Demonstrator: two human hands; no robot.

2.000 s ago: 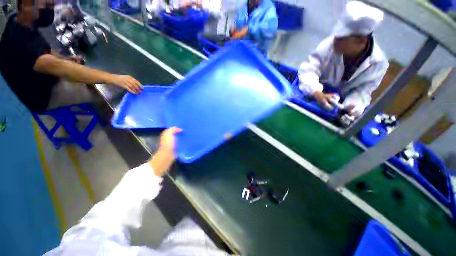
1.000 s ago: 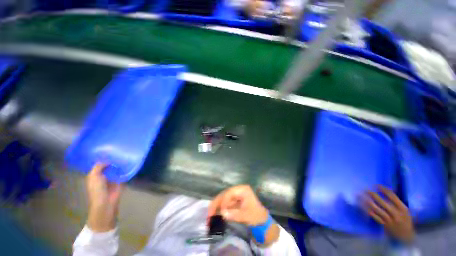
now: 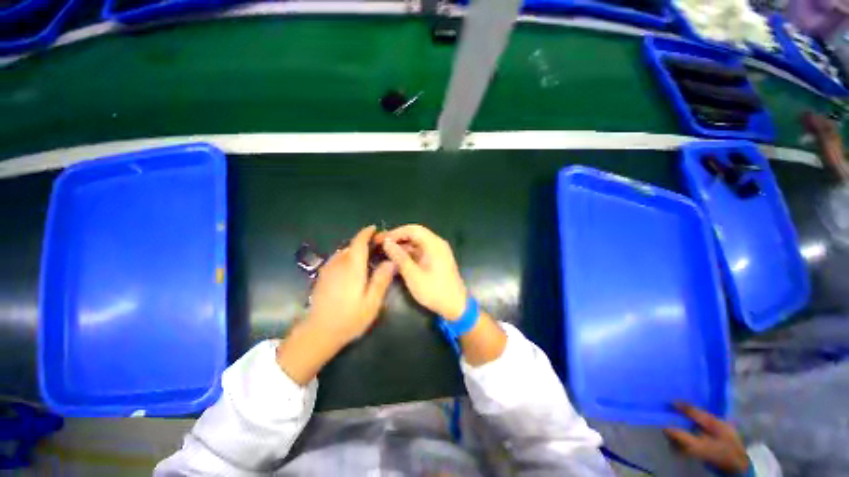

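My left hand point(image 3: 342, 293) and my right hand point(image 3: 427, 269) meet over the dark green bench mat point(image 3: 270, 200), fingertips close together. A small dark part point(image 3: 380, 250) shows between the fingertips; the fingers hide most of it, and its kind cannot be told. My right wrist wears a blue wristband. A small black unit with a pale edge point(image 3: 308, 258) lies on the mat just left of my left hand. Other small bits beside it are partly hidden by that hand.
An empty blue tray point(image 3: 220, 279) stands at left. Another blue tray point(image 3: 564, 279) stands at right, with a neighbour's hand point(image 3: 712, 442) at its near edge. A narrower tray point(image 3: 798, 270) beyond holds black parts. A pale metal post point(image 3: 475, 74) rises from the far rail.
My left hand has let go of the blue tray, which now lies flat at left. Both hands have come together over the mat. The view has straightened over the bench.
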